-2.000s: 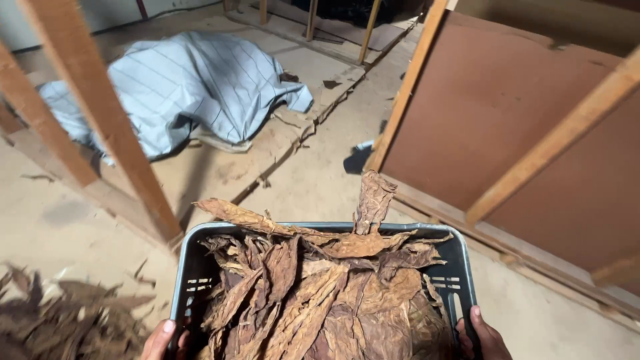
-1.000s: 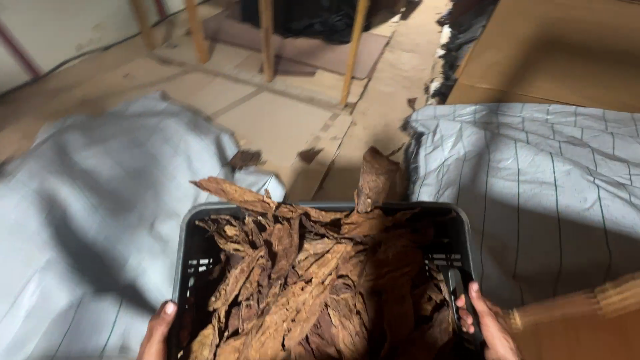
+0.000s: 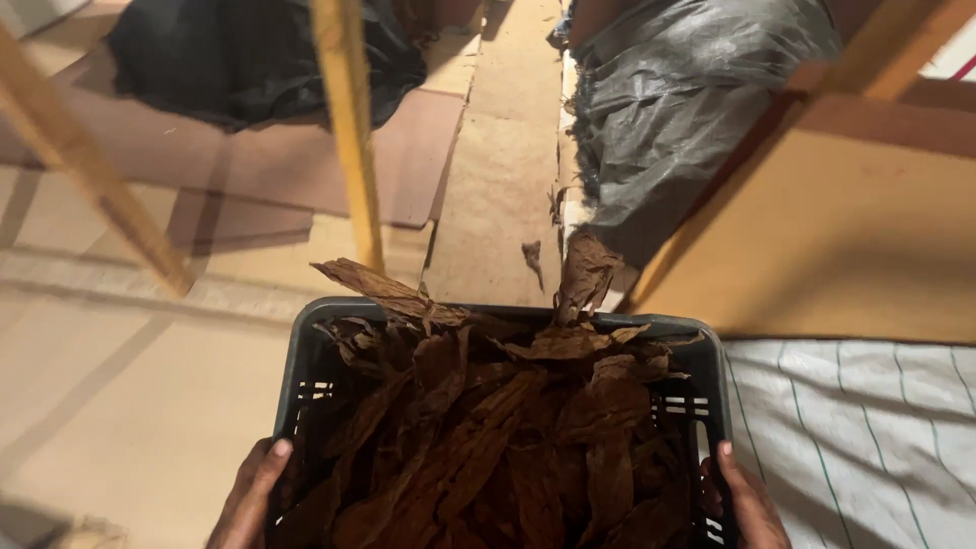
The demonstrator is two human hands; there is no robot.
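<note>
A black slatted plastic crate (image 3: 690, 326) is held between my two hands, heaped with dried brown leaves (image 3: 488, 427) that look like tobacco. My left hand (image 3: 252, 496) grips the crate's left side, thumb over the rim. On the right side, my right hand (image 3: 743, 496) has its thumb on the rim and fingers partly through the handle slot. One curled leaf (image 3: 587, 271) stands up over the far rim, and a long leaf (image 3: 381, 290) juts out over the far left corner.
A narrow walkway (image 3: 507, 152) runs ahead, with a leaf scrap (image 3: 533, 259) on it. Wooden posts (image 3: 351, 137) and a black plastic-covered heap (image 3: 252, 61) are at left. At right are a grey plastic-covered heap (image 3: 671, 114), a leaning board (image 3: 862, 236) and a striped white tarp (image 3: 846, 427).
The view has travelled forward; the light tarp-covered heap on the left has gone from view, and the dark plastic heaps show larger ahead. Both hands keep hold of the crate.
</note>
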